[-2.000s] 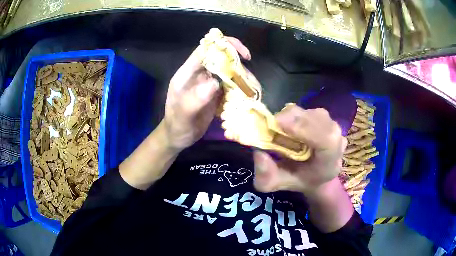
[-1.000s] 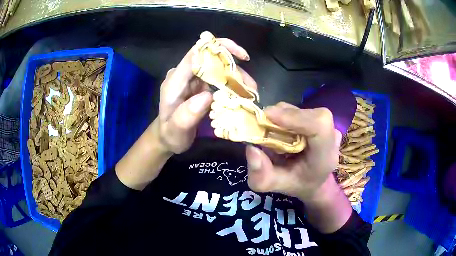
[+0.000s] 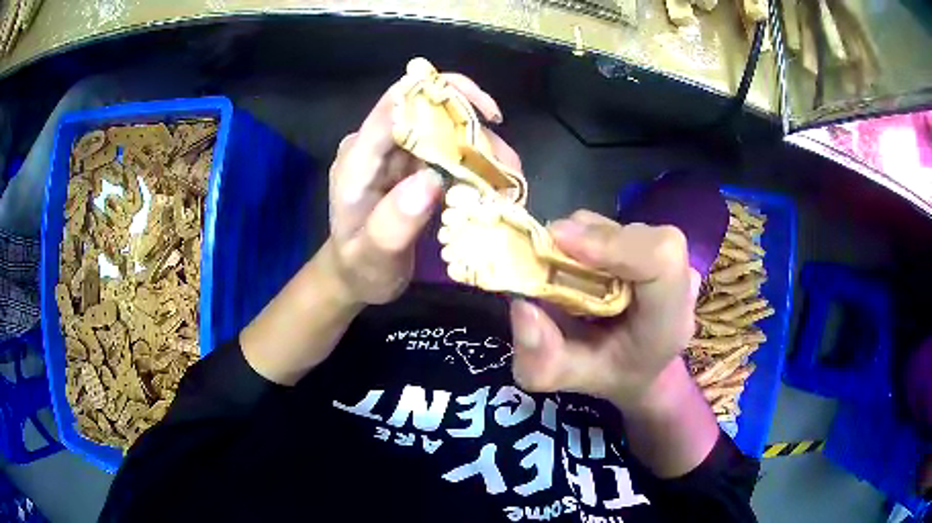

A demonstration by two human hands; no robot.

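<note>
Two tan foot pieces are held up over my lap. My left hand (image 3: 383,199) grips the upper foot piece (image 3: 434,128), its toes toward the upper left and its hollow slot toward the lower right. My right hand (image 3: 613,296) pinches the slotted end of the lower foot piece (image 3: 496,250) between thumb and fingers. The lower piece's ridged toes point left. The two pieces meet or overlap near the middle; I cannot tell whether they are joined. My left fingers are partly hidden behind the upper piece.
A blue bin (image 3: 213,235) of flat brown-tan pieces stands at the left. Another blue bin (image 3: 782,306) with long tan leg pieces (image 3: 738,276) is at the right. The beige table edge (image 3: 409,14) curves across the top, with a black cable (image 3: 751,66) at its right.
Over the last two seconds both hands tilt and shift the foot pieces slightly. The lower piece moves left, then a little back right. Both hands keep their holds.
</note>
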